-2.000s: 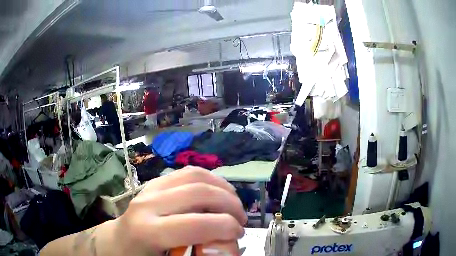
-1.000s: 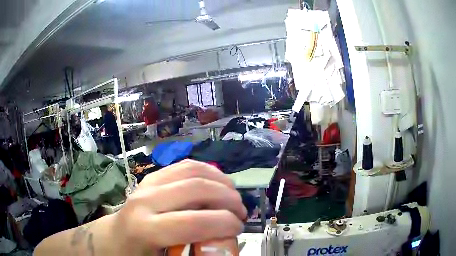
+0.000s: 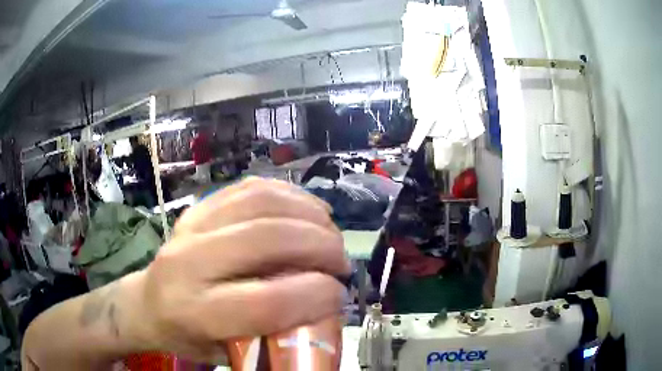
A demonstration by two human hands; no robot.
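Observation:
My left hand fills the lower middle, large and close, with its forearm coming in from the lower left. The back of the hand faces me and the fingers are curled around a shiny orange-brown object. The object's lower part shows below the fingers, cut off by the bottom edge; what it is I cannot tell. My right hand is not in view. The white sewing machine head with blue "protex" lettering stands at the lower right.
Two dark thread cones stand on a wall holder at the right. White papers hang above. Behind my hand are a table with dark cloth, green cloth and a white rack. A person in red is far back.
My left hand has risen in the picture and looks larger, with more of the orange-brown object showing below it. The background has shifted left.

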